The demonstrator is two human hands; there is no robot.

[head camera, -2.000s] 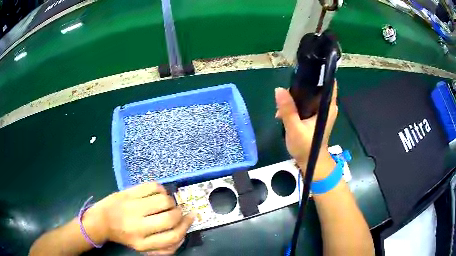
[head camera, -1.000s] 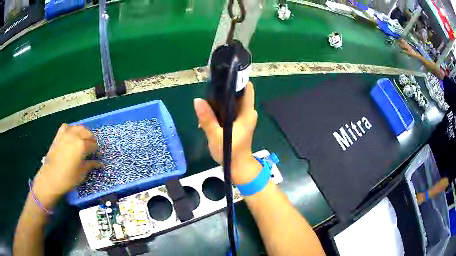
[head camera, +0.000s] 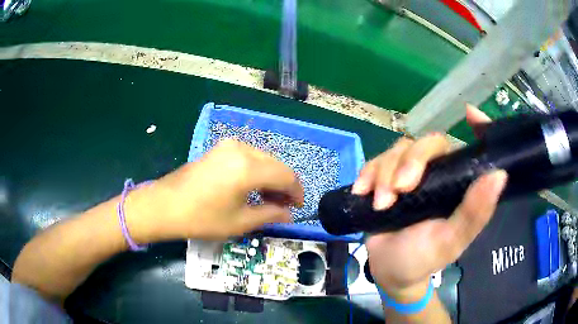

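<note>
My right hand [head camera: 424,209], with a blue wrist band, is shut on the black electric screwdriver [head camera: 507,152], tilted with its lower end pointing left over the bin's right part. My left hand [head camera: 222,186], with a purple bracelet, is over the light-blue bin of tiny silver screws [head camera: 317,168]. Its thumb and fingers are curled, the tips close to the screwdriver's end; whether they hold a screw is too small to tell. The green circuit board [head camera: 241,259] and gold-coloured contact strips [head camera: 282,266] sit in the white fixture [head camera: 198,266] below the bin.
A belt with a pale edge rail [head camera: 190,63] runs behind the bin. A grey post [head camera: 481,69] stands at the upper right. A black mat marked Mitra [head camera: 478,285] and a blue bin [head camera: 546,243] lie at the right. A small white piece [head camera: 151,128] lies on the bench.
The view has shifted. My left hand has moved from among the screws towards the screwdriver's end. My right hand has tipped the screwdriver from upright to nearly level.
</note>
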